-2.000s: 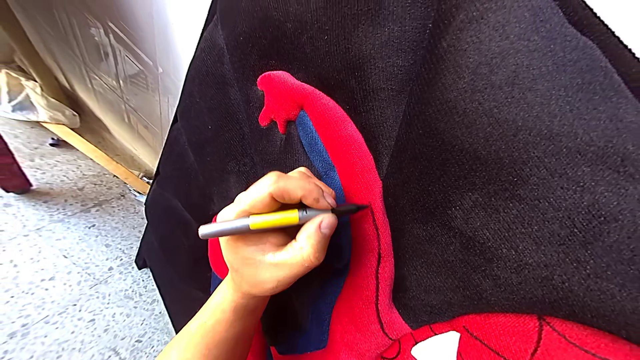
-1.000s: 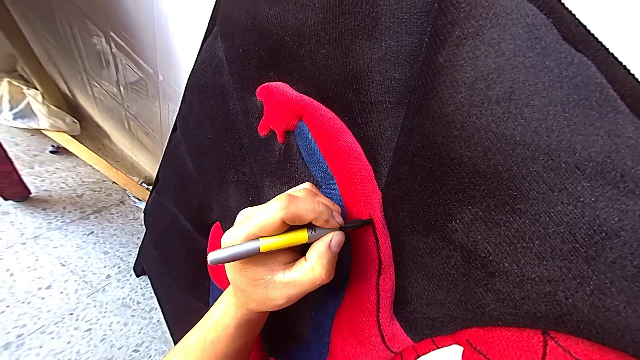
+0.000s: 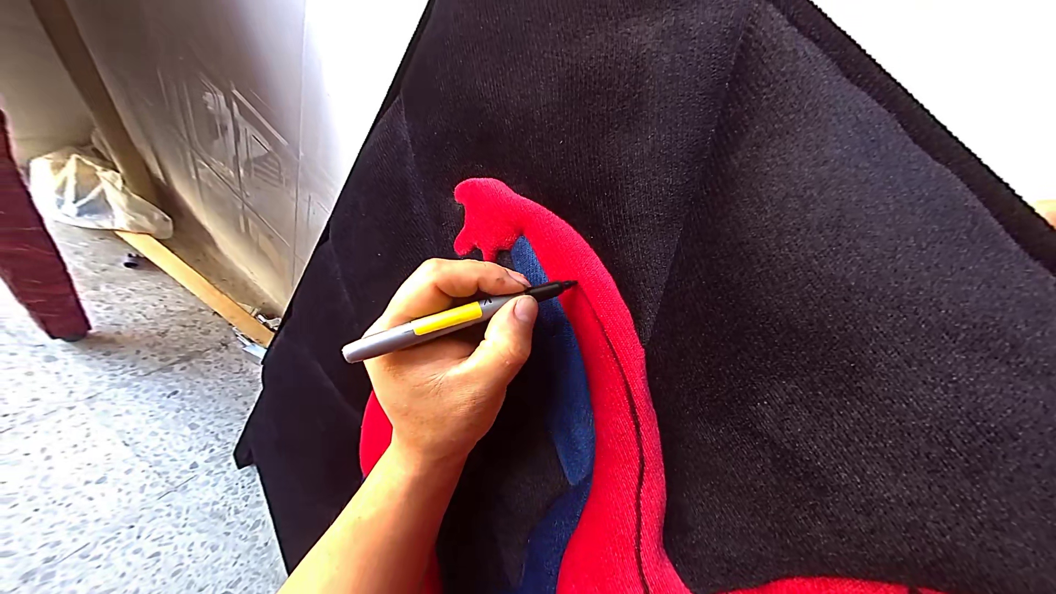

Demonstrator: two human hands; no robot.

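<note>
My left hand (image 3: 450,363) grips a grey marker (image 3: 450,319) with a yellow band, between thumb and fingers. Its black tip touches or hovers just over a long red fabric arm (image 3: 610,363), part of a padded-looking figure on black cloth (image 3: 825,330). A thin black line (image 3: 637,445) runs down the red arm from near the tip. Blue fabric (image 3: 569,412) lies along the arm's left side, and a red hand shape (image 3: 487,214) tops it. A sliver of skin shows at the far right edge; whether it is my right hand I cannot tell.
Left of the cloth lies a speckled floor (image 3: 124,462) with a wooden strip (image 3: 194,285) and a clear plastic bag (image 3: 91,194). A dark red leg-like object (image 3: 33,239) stands at the left edge. Plastic-like sheeting (image 3: 239,124) hangs behind.
My left hand has moved the marker tip up along the red arm, nearer the red hand shape. The black line now reaches farther up. A sliver of skin has appeared at the right edge.
</note>
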